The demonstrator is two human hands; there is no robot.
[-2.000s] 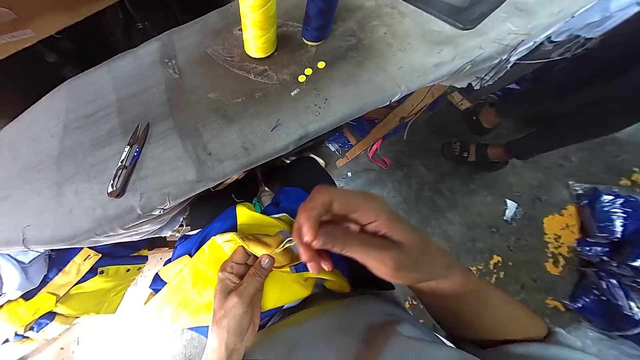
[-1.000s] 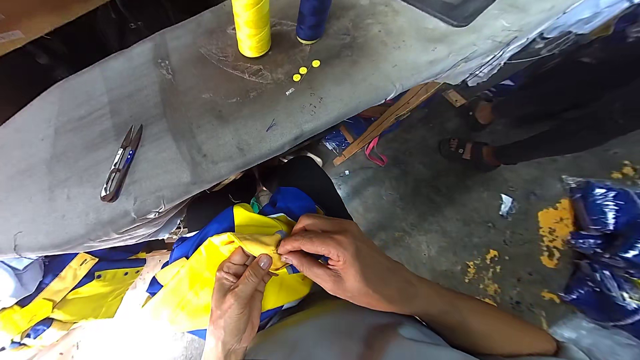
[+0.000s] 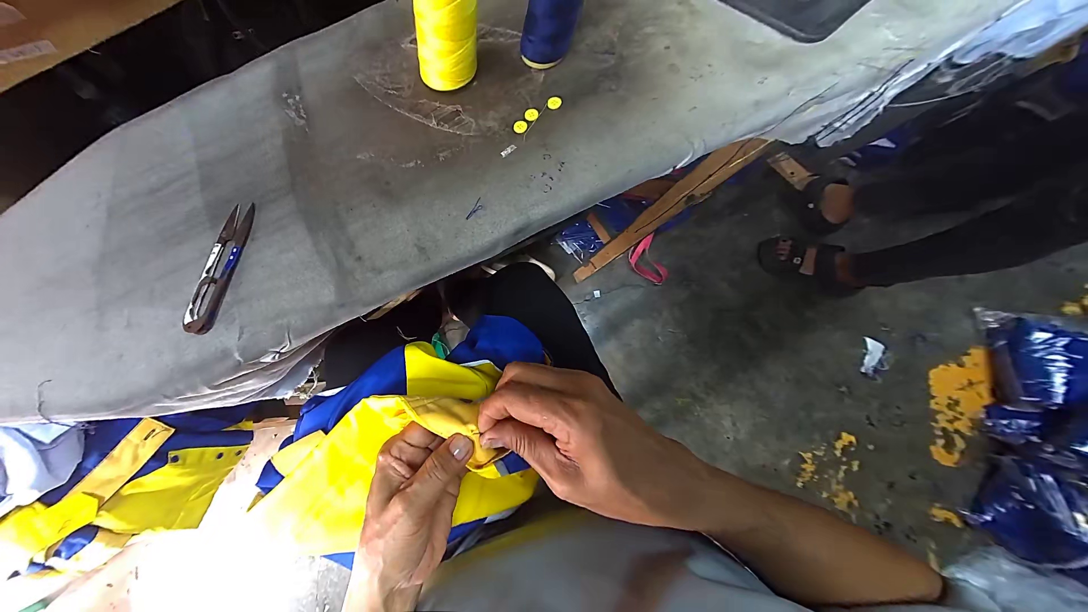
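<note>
A yellow and blue garment lies over my lap below the table edge. My left hand pinches a fold of its yellow cloth between thumb and fingers. My right hand closes thumb and forefinger at the same fold, just right of the left thumb; whether a needle or thread is between them cannot be made out. On the table above lie thread snips, several small yellow buttons, a cone of yellow thread and a cone of dark blue thread.
The grey cloth-covered table runs across the view, a dark flat object at its far edge. More yellow and blue garments lie lower left. A person's sandalled feet stand at right, near plastic-wrapped blue packs on the floor.
My right hand was raised off the cloth with pale thread near its fingers two seconds ago; it has come down against the fold. My left hand keeps its hold.
</note>
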